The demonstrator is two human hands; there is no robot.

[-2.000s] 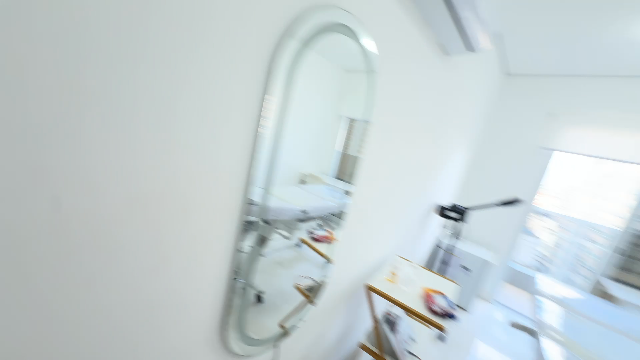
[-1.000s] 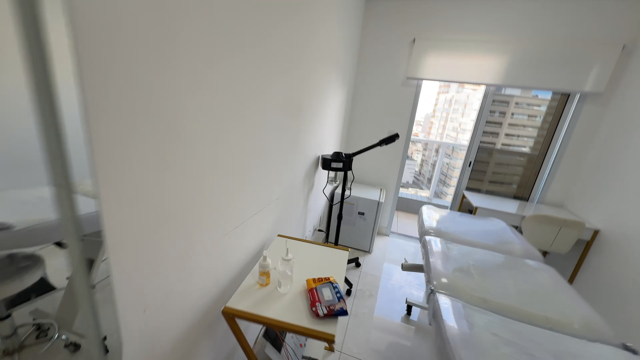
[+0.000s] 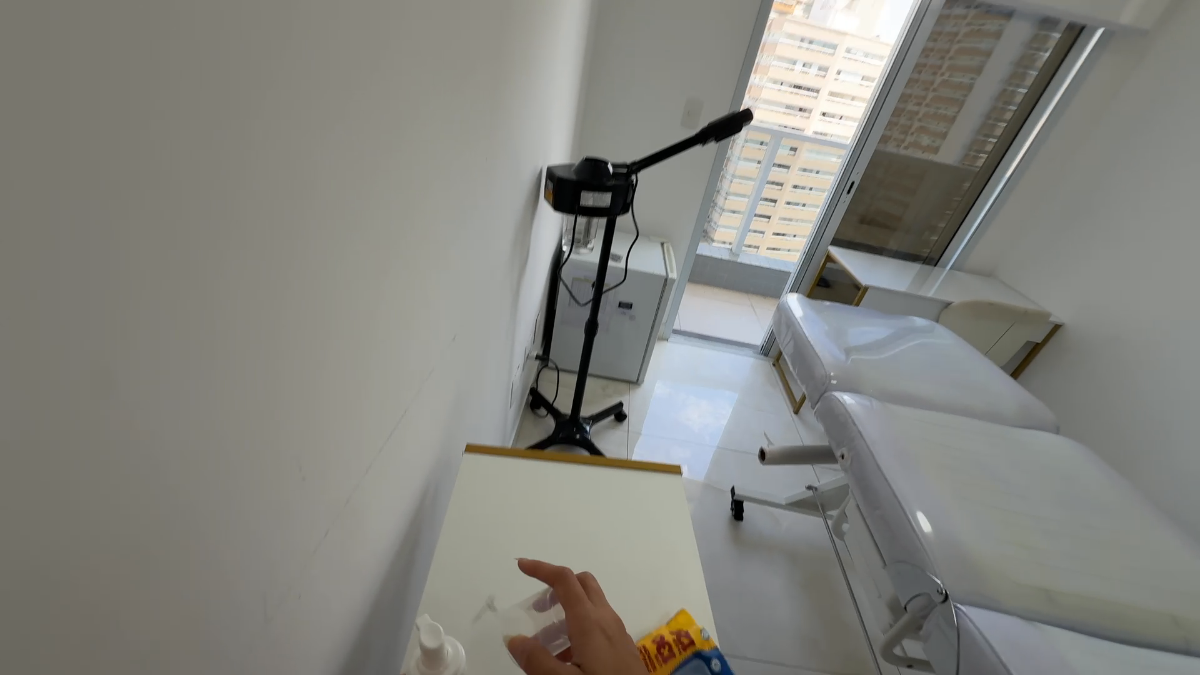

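Note:
My right hand (image 3: pixel 586 623) reaches in from the bottom edge over the white tabletop (image 3: pixel 562 506). Its thumb and fingers are around a clear plastic bottle (image 3: pixel 534 621), partly hidden by the hand; whether they grip it cannot be made out. To the left, a white pump-top bottle (image 3: pixel 437 649) is cut off by the lower edge. Close on the right of the hand lies a yellow, red and blue package (image 3: pixel 680 647). My left hand is out of view.
Beyond the table stands a black wheeled stand with an arm (image 3: pixel 591 323), before a small white fridge-like cabinet (image 3: pixel 609 328). A plastic-covered treatment bed (image 3: pixel 994 506) fills the right side. A white desk (image 3: pixel 923 272) and chair (image 3: pixel 994 323) are near the sliding door (image 3: pixel 848 178). A wall (image 3: pixel 281 281) runs along the left.
My right hand has come into view at the clear bottle, which stood on the table beside the pump bottle a second ago. The view has moved closer to the table; the mirror has left it.

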